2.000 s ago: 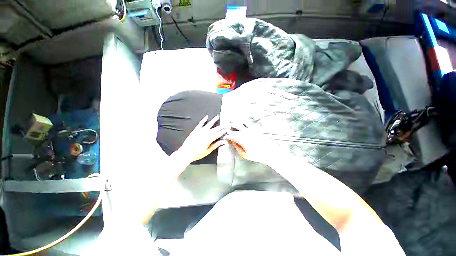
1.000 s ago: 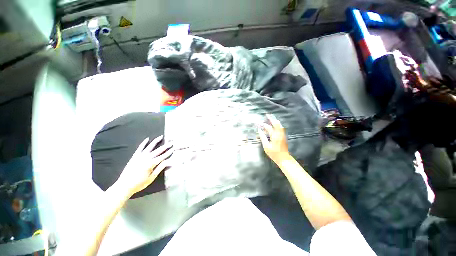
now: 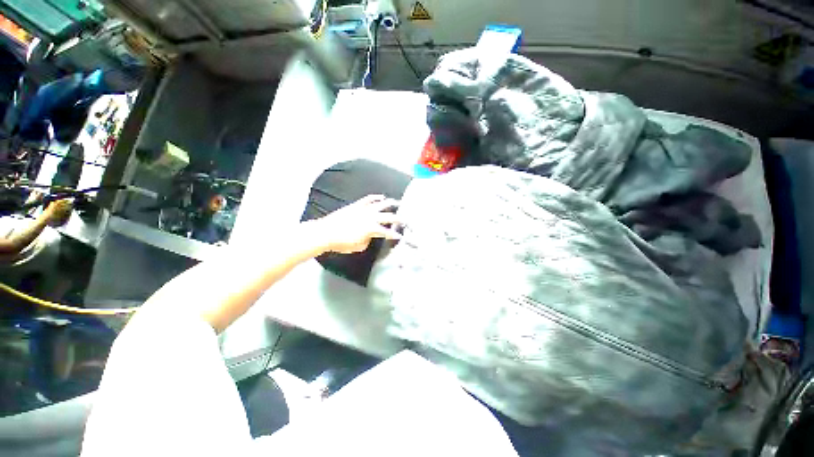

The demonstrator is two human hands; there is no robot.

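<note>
A grey mottled jacket [image 3: 553, 250] lies spread over a black rounded pressing board [image 3: 357, 183]. The board's end sticks out at the jacket's left edge. The jacket's front zip [image 3: 625, 346] runs diagonally down to the lower right. My left hand [image 3: 361, 225] is over the board, with its fingertips at the jacket's left edge. Whether the fingers pinch the cloth cannot be told. My right hand is not in view.
More bunched grey mottled cloth [image 3: 562, 125] lies behind the jacket, beside a red and blue item [image 3: 437, 156]. A white panel [image 3: 286, 134] stands left of the pale table [image 3: 379, 112]. Another person's hand [image 3: 58, 212] shows far left.
The view has swung left. My right hand has left the jacket and the picture. My left hand stays near the jacket's left edge. The zip now slants downward to the right.
</note>
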